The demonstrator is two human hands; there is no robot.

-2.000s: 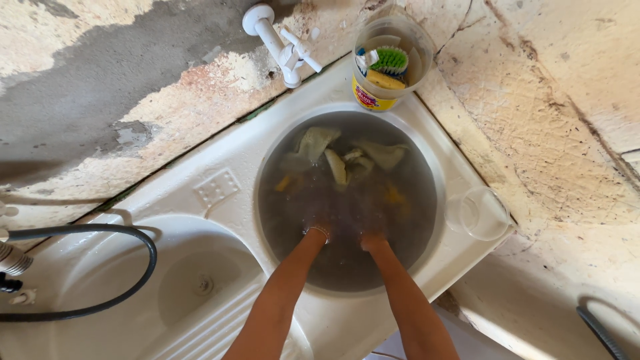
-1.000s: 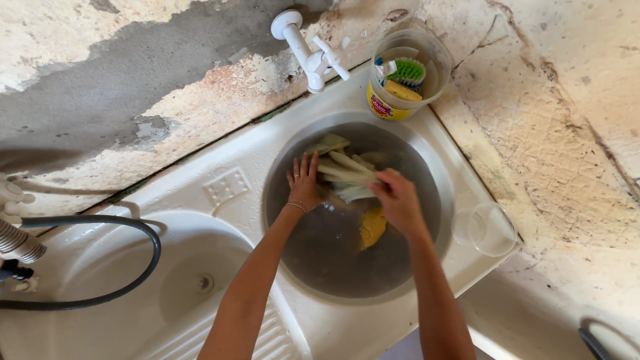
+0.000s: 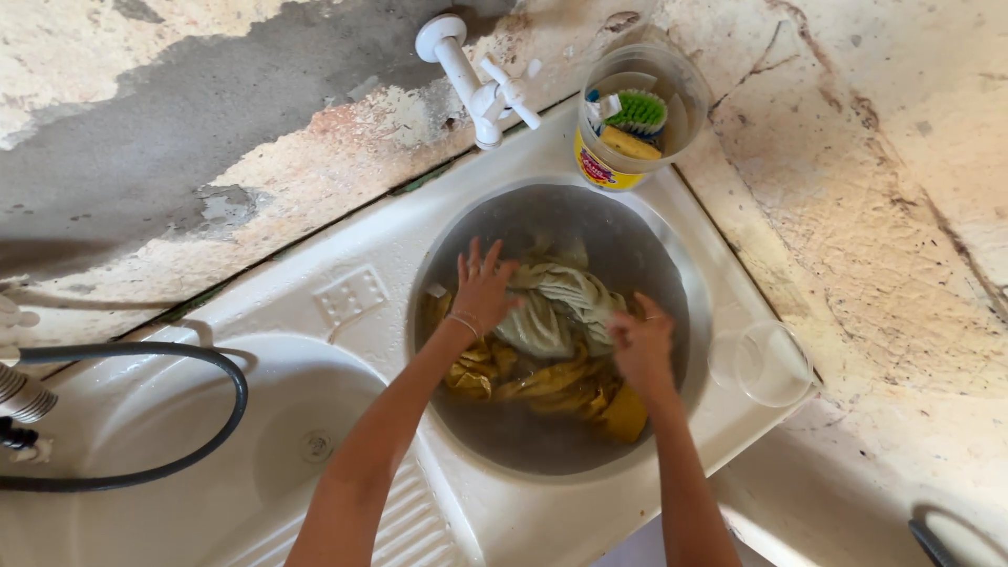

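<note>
Murky water fills a round basin (image 3: pixel 697 315) set in a white laundry sink. In it float a pale green wet cloth (image 3: pixel 555 303) and, nearer me, a mustard-yellow cloth (image 3: pixel 567 386). My left hand (image 3: pixel 482 295), with a thin bracelet at its wrist, has its fingers spread at the left edge of the pale cloth. My right hand (image 3: pixel 644 339) is at that cloth's right side, blurred, its fingers partly bent; whether it pinches any fabric does not show.
A white tap (image 3: pixel 484 98) juts from the peeling wall. Behind the basin, a clear plastic tub (image 3: pixel 685 126) holds a green-bristled brush (image 3: pixel 639 113) and a yellow sponge (image 3: pixel 630 143). A clear round container (image 3: pixel 772 364) lies at the right corner. A dark hose (image 3: pixel 236 402) loops over the left basin.
Both hands were wrist-deep in the water two seconds ago, then came up at the pale cloth. They are now farther apart, and much more of the yellow cloth shows at the surface.
</note>
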